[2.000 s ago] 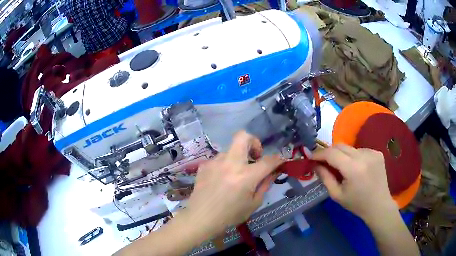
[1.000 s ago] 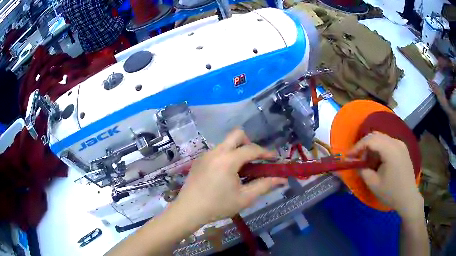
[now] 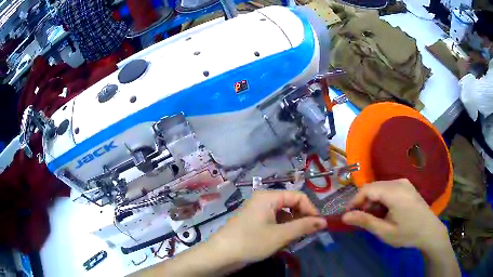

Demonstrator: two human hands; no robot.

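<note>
The dark red binding tape is stretched between my hands, low in front of the coverstitch machine. My left hand pinches it between thumb and fingers. My right hand pinches it to the right. The binding tape roll is a flat dark red disc on the orange reel holder, just behind my right hand. A length of tape hangs below my left hand. The thread snips lie on the white table at the lower left.
Scissors with a red loop lie on the bed behind my hands. A dark red fabric heap is at the left. Khaki fabric is piled behind the reel. A person in a checked shirt is at the upper left.
My hands have moved down and toward me with the tape, off the machine bed. The stretch between them is shorter than one second ago. The view has shifted slightly, moving the machine left.
</note>
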